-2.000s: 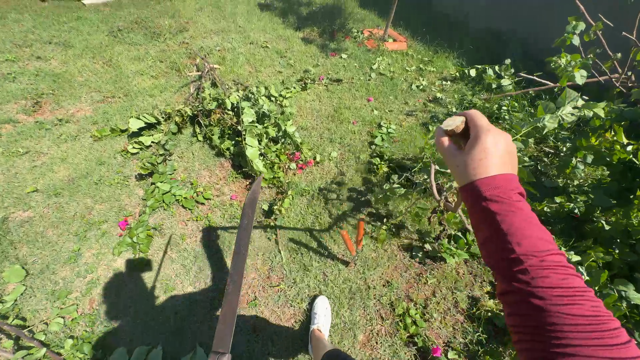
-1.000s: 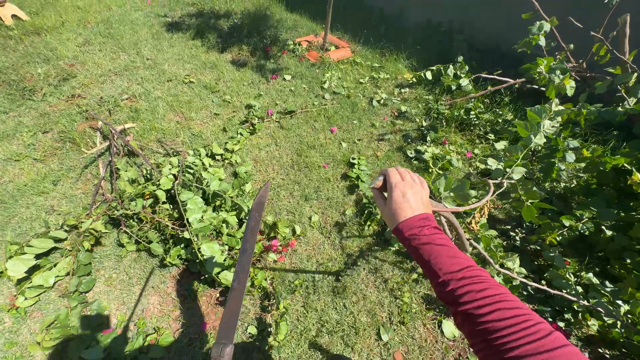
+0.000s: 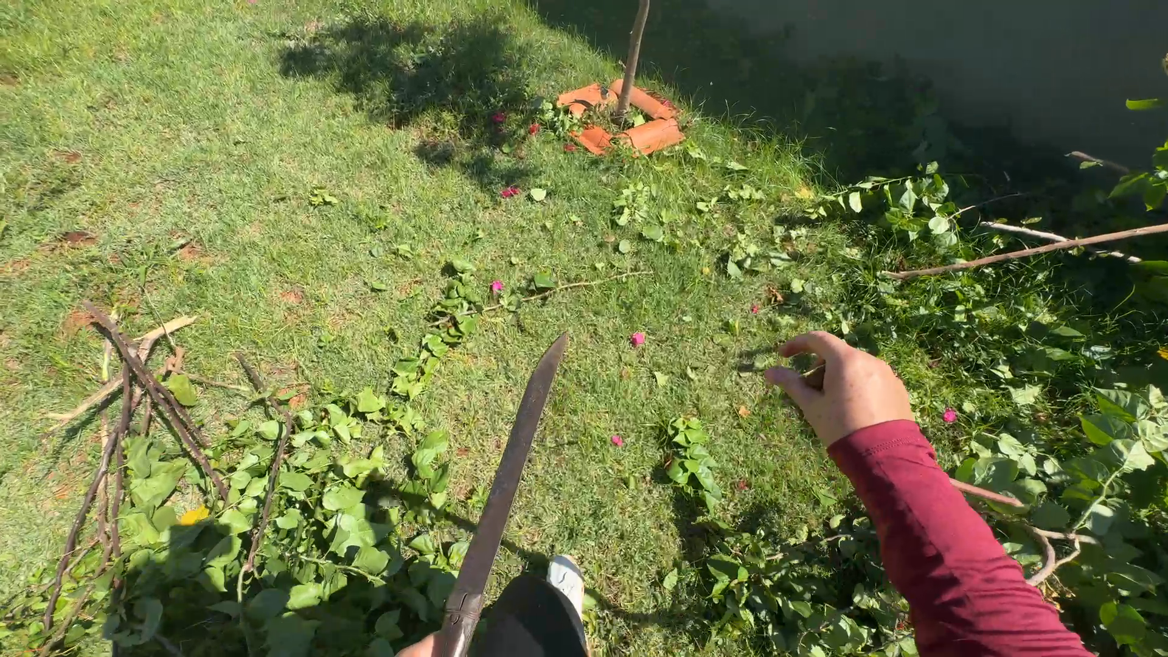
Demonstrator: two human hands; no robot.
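At the bottom of the head view, my left hand (image 3: pixel 420 646) is closed around the handle end of a long machete (image 3: pixel 505 497); only a little of the hand shows. The dark blade points up and away over the grass. On the right, my right hand (image 3: pixel 849 388), in a dark red sleeve, hangs above the lawn with thumb and forefinger apart and nothing seen between them; its other fingers are partly hidden. A pile of cut leafy branches (image 3: pixel 338 497) lies left of the blade, its bare woody ends toward the far left.
Orange clay roof tiles (image 3: pixel 652 135) surround a thin trunk (image 3: pixel 632 55) ahead. Leafy branches (image 3: pixel 1095 456) and a long bare branch (image 3: pixel 1031 258) are on the right, near a shaded wall (image 3: pixel 912 64). My white shoe (image 3: pixel 567 581) shows below. Pink flowers (image 3: pixel 637 338) dot the grass.
The piece held in my right hand two seconds ago is no longer seen there, and thumb and forefinger have parted. The machete is still in my left hand. The view has shifted forward.
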